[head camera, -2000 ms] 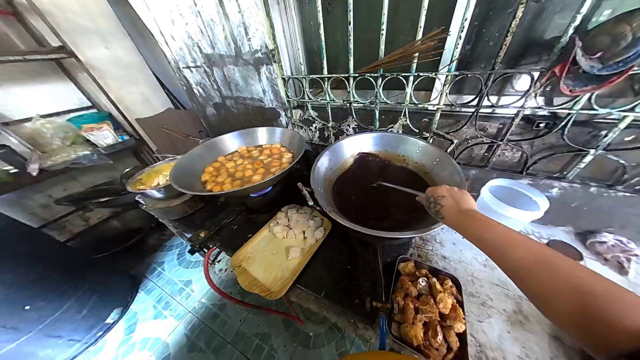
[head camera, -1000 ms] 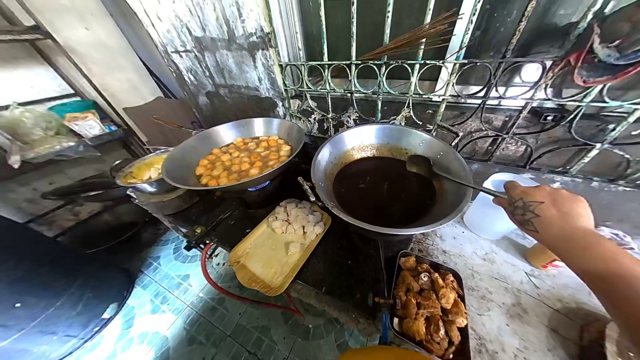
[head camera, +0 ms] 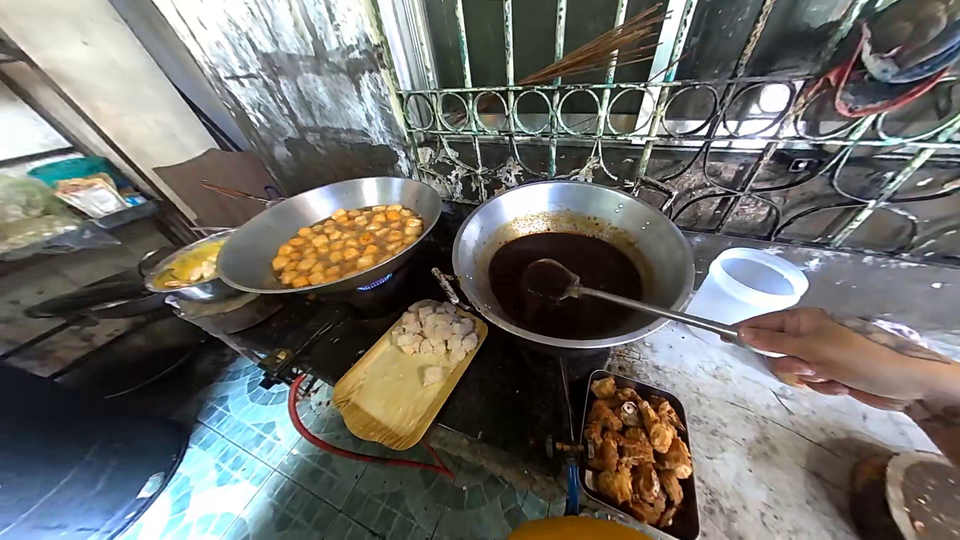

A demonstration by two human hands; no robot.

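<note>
My right hand grips the end of a metal ladle's handle at the right. The ladle's bowl rests at the surface of a dark brown liquid in the right metal wok. My left hand is not in view. Left of this wok a second metal wok holds many golden cubes in liquid over a blue flame. Between and below the woks, a yellowish tray carries pale coated cubes. Browned fried pieces fill a metal tray below the right wok.
A translucent plastic tub stands right of the right wok. A smaller pan with yellow contents is at far left. A red hose curves below the stove. A metal grille runs behind. A round container sits at lower right.
The ladle's bowl has moved from the wok's right upper side to the left of the dark liquid. My right hand, still on the handle, is lower relative to the plastic tub than one second ago.
</note>
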